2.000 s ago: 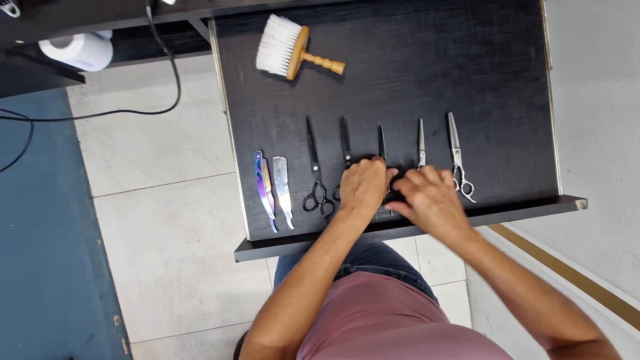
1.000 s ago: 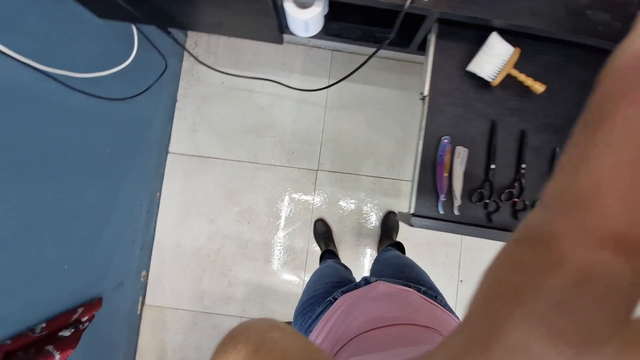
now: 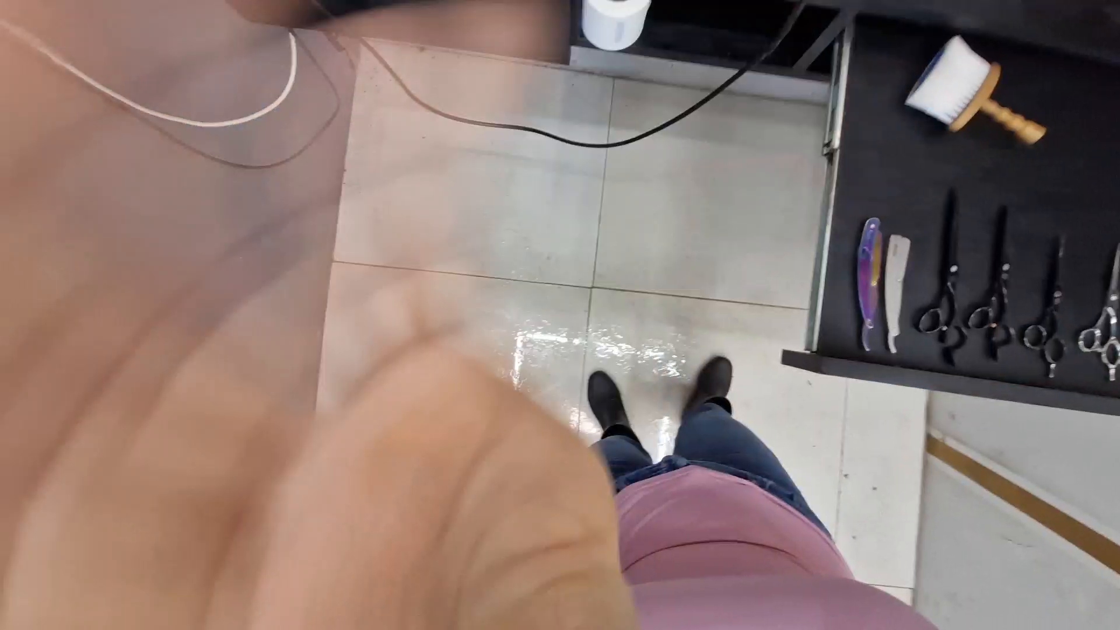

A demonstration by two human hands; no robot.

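A bare hand, by its place my left hand [image 3: 376, 490], fills the left and lower left, very close to the camera and blurred. Whether it holds anything cannot be told. A blurred skin-coloured shape crosses the top left; which hand it belongs to is unclear. My right hand does not plainly show. At the right, in a black drawer [image 3: 919, 166], lie an iridescent razor [image 3: 868, 280], a silver razor [image 3: 894, 293] and several pairs of scissors, among them black-bladed scissors [image 3: 950, 280] and silver ones [image 3: 1111, 324]. Above them is a white-bristled neck brush [image 3: 954, 85] with a wooden handle.
The open drawer's front edge [image 3: 954, 381] juts out right of my legs. A black cable [image 3: 577, 144] hangs over the tiled floor [image 3: 700, 210], near a white roll [image 3: 615, 22] at the top. A white cable [image 3: 206, 123] curves at upper left. My dark shoes stand on shiny tiles.
Both hands were at the scissors two seconds ago and have left them. The view has swung left. A hand now covers the left side; the arm that crossed the right side is gone from there.
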